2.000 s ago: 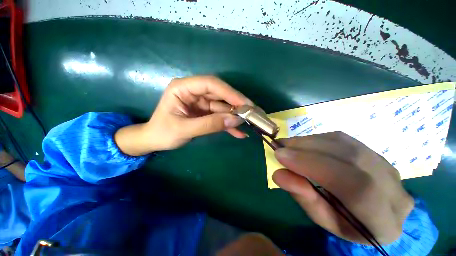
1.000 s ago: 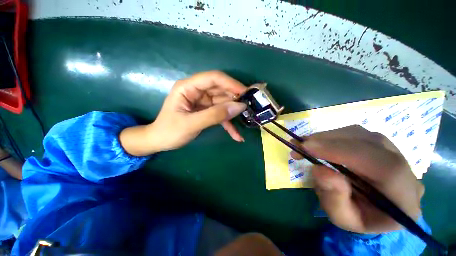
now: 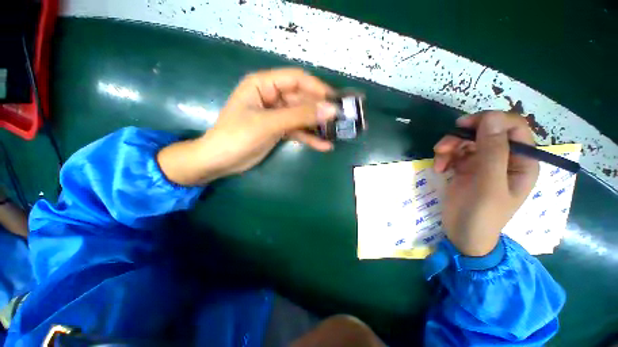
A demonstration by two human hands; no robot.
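My left hand point(image 3: 251, 125) pinches an opened smartwatch housing point(image 3: 348, 118) between thumb and fingers above the green bench. The housing is slightly blurred; its open side shows silver-white and black parts. My right hand point(image 3: 484, 176) holds the black tweezers point(image 3: 542, 155) between its fingers, away from the housing, with the shaft pointing to the right. The tweezers' fine tips cannot be made out. The adhesive backing sheet point(image 3: 400, 210), white with blue 3M marks and a yellowish edge, lies partly under my right hand.
A red plastic tray point(image 3: 42, 68) with black items stands at the upper left, a thin cable beside it. A chipped white strip point(image 3: 271, 26) curves across the green surface. A small pale piece point(image 3: 403, 120) lies between my hands. Part of another person's arm point(image 3: 12, 218) shows at the left edge.
My left hand has raised the housing away from the sheet. My right hand has moved up with the tweezers, which have swung away from the housing. The backing sheet looks shifted and shows less yellow.
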